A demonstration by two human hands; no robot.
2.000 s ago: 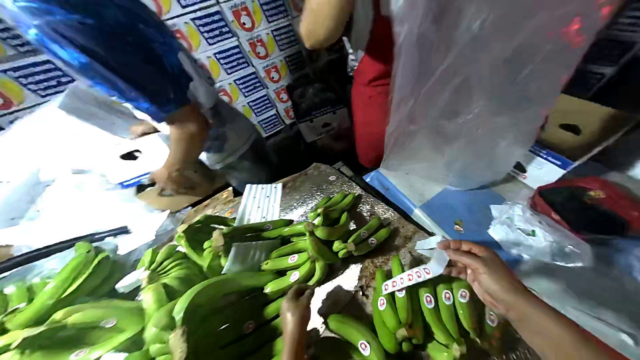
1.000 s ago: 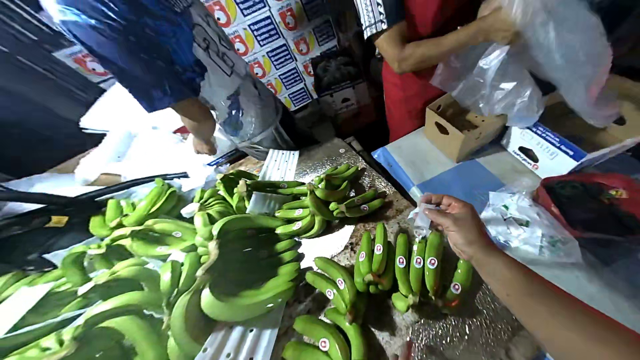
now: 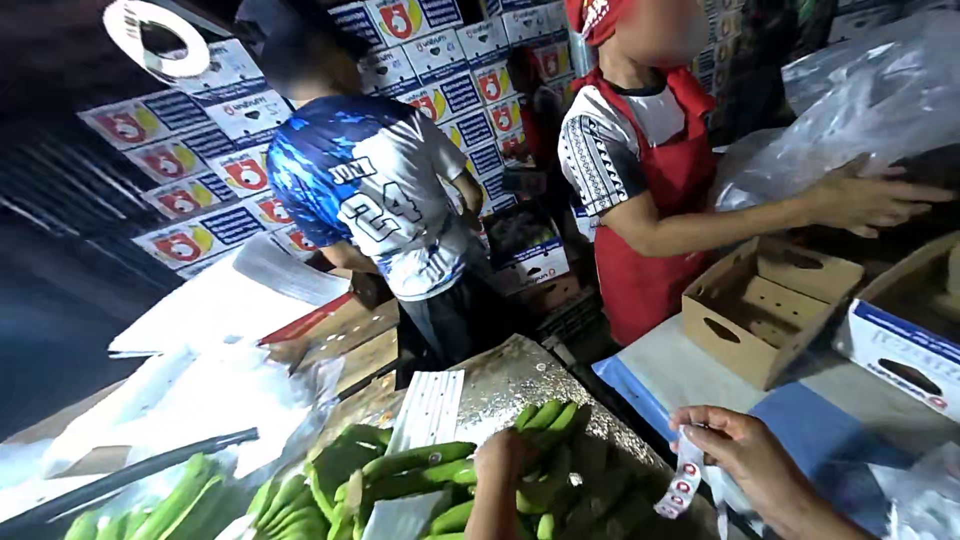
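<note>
My right hand (image 3: 739, 450) grips a strip of round red-and-white stickers (image 3: 681, 489), which hangs down from the fingers over the table's right edge. Low in the middle, my left hand (image 3: 501, 457) is at a cluster of green bananas (image 3: 551, 420); its fingertips are blurred, and whether they hold anything cannot be told. More green bananas (image 3: 420, 457) lie left of it, some bearing small round stickers. A white perforated foam sheet (image 3: 427, 405) lies behind them on the wet metallic tabletop (image 3: 517, 367).
Two people stand across the table; one in a red apron (image 3: 660, 255) handles clear plastic (image 3: 855, 112). An open brown carton (image 3: 772, 300) and a white-blue carton (image 3: 900, 360) stand at right. White sheets (image 3: 225, 292) lie at left. Stacked cartons (image 3: 465, 105) line the back.
The view has tilted up strongly. My left hand is again in view, at the bananas. The sticker strip now hangs lower from my right hand, beyond the bananas it was over.
</note>
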